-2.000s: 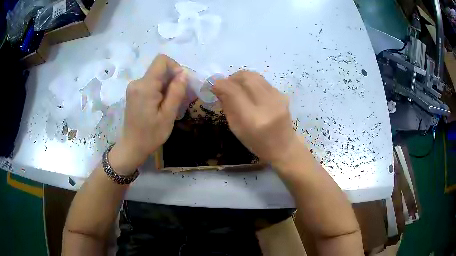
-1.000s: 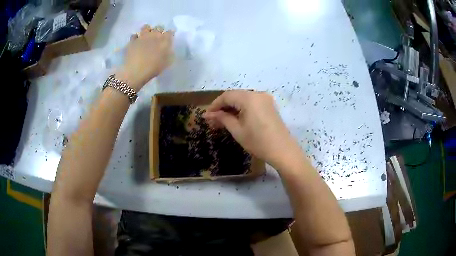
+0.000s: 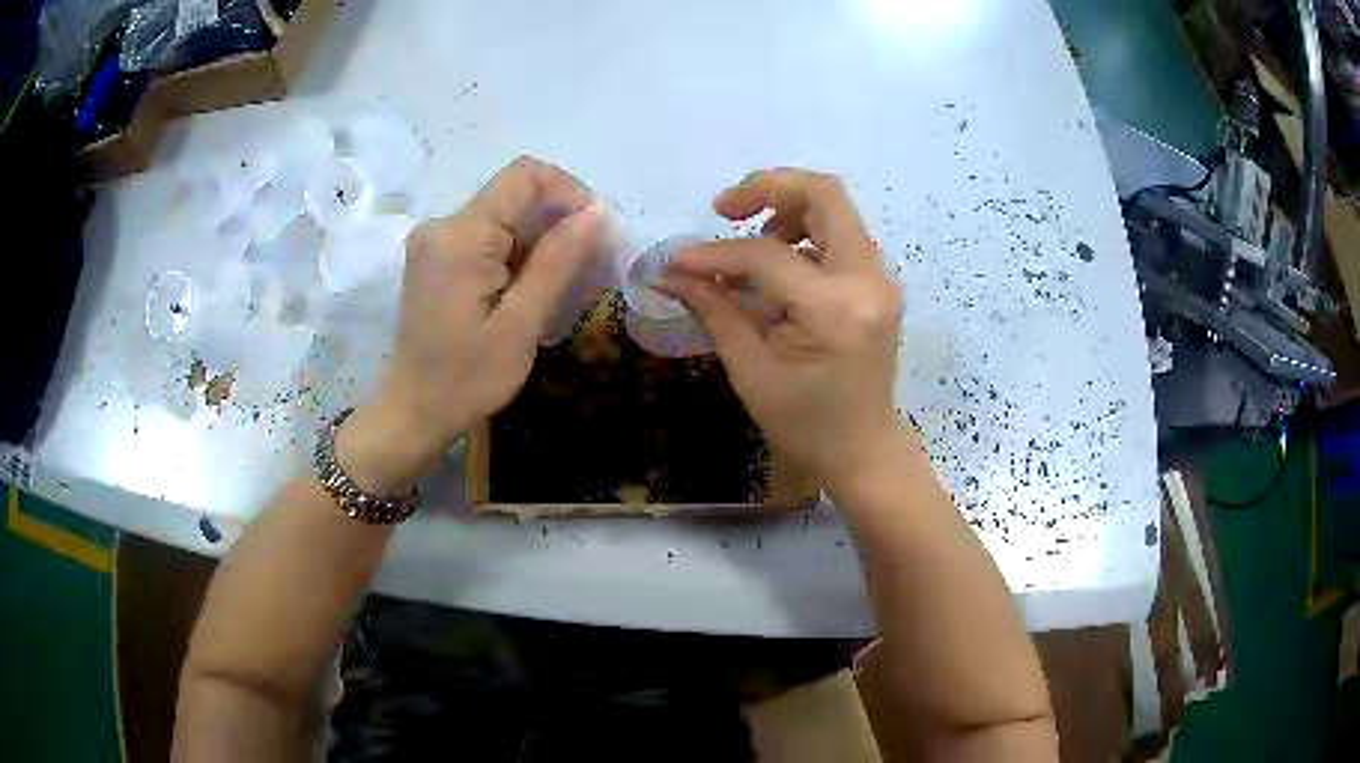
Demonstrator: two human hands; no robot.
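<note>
A frosted translucent plastic piece (image 3: 671, 331) is held between my two hands above the parts tray. My left hand (image 3: 500, 291) pinches its left part between thumb and fingers. My right hand (image 3: 806, 306) has thumb and index finger at its round middle, with the other fingers raised. Whether a small fastener is between the fingertips cannot be seen. The cardboard parts tray (image 3: 644, 510) lies below, holding a dark heap of small fasteners (image 3: 627, 440). My hands hide its back edge.
More translucent pieces (image 3: 358, 246) lie loose on the white table (image 3: 716, 90) at left. Dark specks are scattered at right. A side box (image 3: 224, 82) with plastic bags stands upper left. A grey metal machine (image 3: 1238, 254) stands beyond the right edge.
A second ago my left hand was at the pieces at the back and my right hand was in the tray. Now both are together at one piece, and the back pieces are gone from there.
</note>
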